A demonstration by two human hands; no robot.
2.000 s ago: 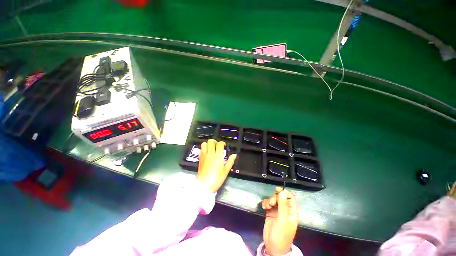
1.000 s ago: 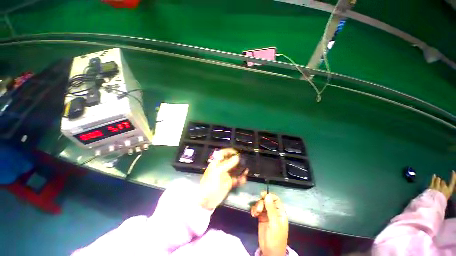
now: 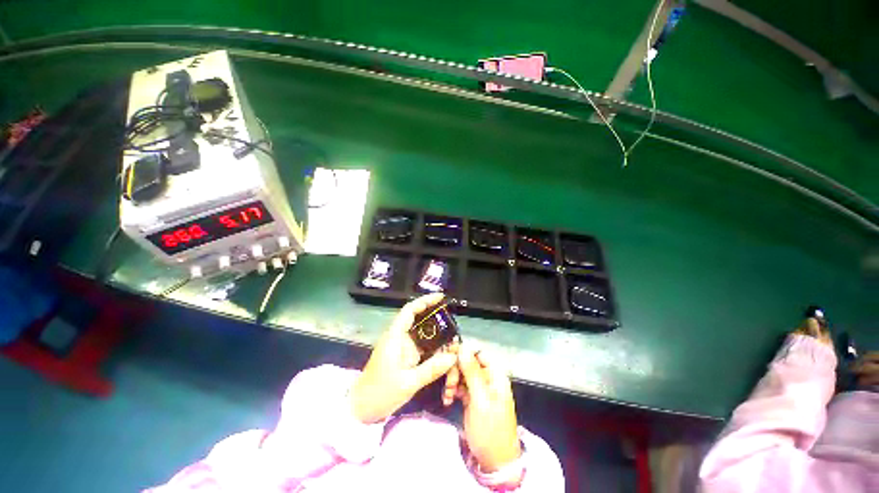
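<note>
My left hand [image 3: 400,371] holds a small black square unit [image 3: 435,329] in front of the tray's near edge; its screen shows yellow and white marks. My right hand [image 3: 485,400] is beside it, fingertips pinched at the unit's lower right edge; what they pinch is hidden. The black parts tray [image 3: 496,310] has two rows of pockets. The back row holds dark units [image 3: 442,230]. In the front row, two left units [image 3: 433,276] show white marks, two middle pockets are empty, and a dark unit [image 3: 588,298] lies at the right.
A power supply [image 3: 198,207] with red digits and black adapters [image 3: 181,152] on top stands left. A white sheet [image 3: 337,212] lies beside the tray. A pink-edged device [image 3: 516,70] with a white cable is on the rear rail. Another person's sleeve [image 3: 776,414] is at right.
My left hand has left the tray with a unit and turned its now lit screen up. The front row's fourth pocket has been emptied. My right hand has moved left to the unit.
</note>
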